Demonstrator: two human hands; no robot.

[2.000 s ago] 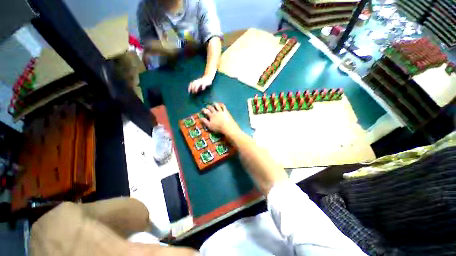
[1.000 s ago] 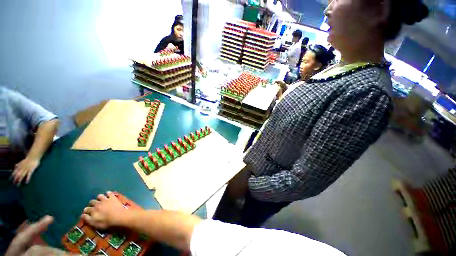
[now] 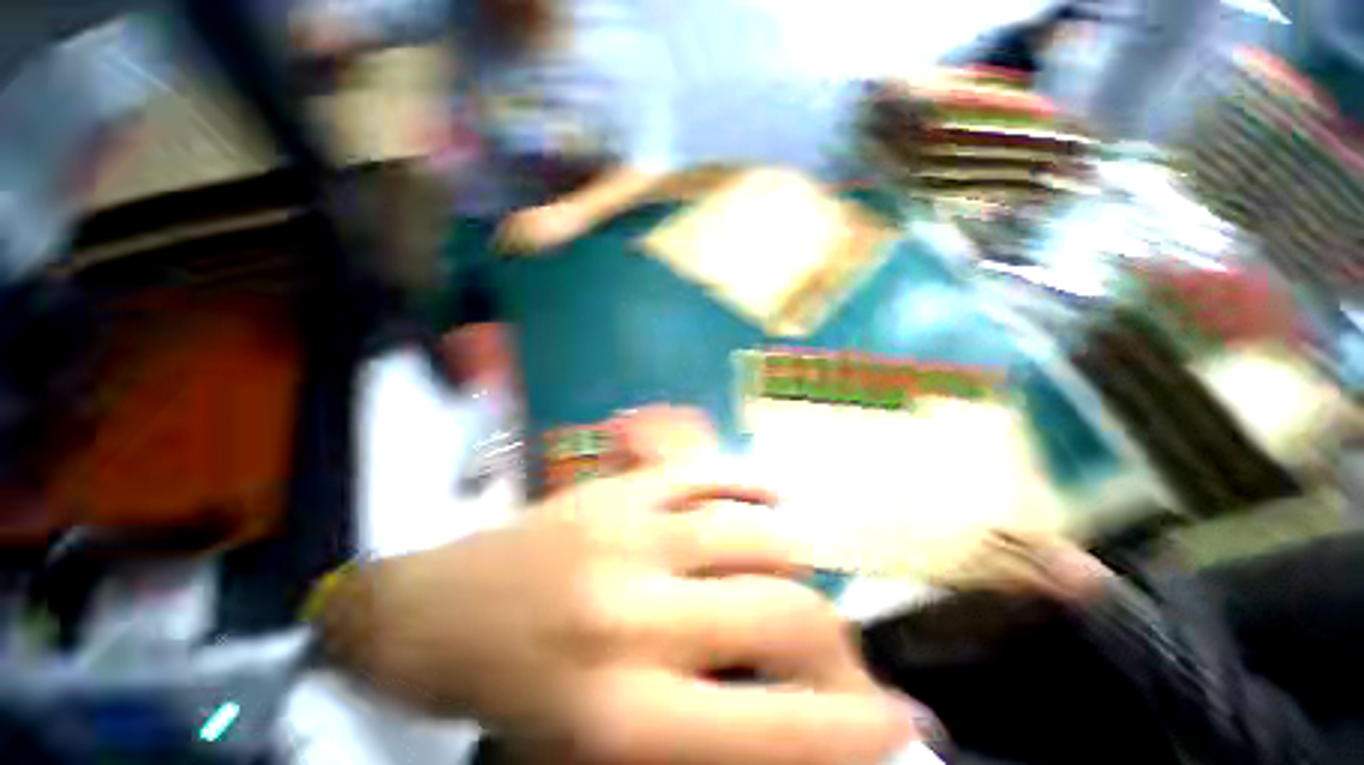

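The frame is strongly blurred. My left hand [image 3: 643, 613] is large in the foreground, reaching in from the left with its back to the camera and some gaps between its fingers. What lies under it is hidden. Behind it, the orange-brown fixture [image 3: 573, 456] shows only a small far part with green spots. Part of my right hand [image 3: 666, 434] shows at the fixture; the rest is covered by my left hand, so its grip cannot be told. Red-green circuit board assemblies [image 3: 875, 380] stand in a row along the far edge of a cardboard sheet [image 3: 928, 471].
A second cardboard sheet [image 3: 763, 239] lies farther back on the green bench [image 3: 598, 336]. A co-worker's arm [image 3: 576, 209] reaches over the far edge. Layered stacks [image 3: 972, 142] stand behind. Orange-brown plates [image 3: 180, 404] are at left. A person's dark clothing [image 3: 1017, 673] is at lower right.
The view has swung back from the person at the right to the bench. My left hand has come from the lower left across the foreground, over the fixture's near part.
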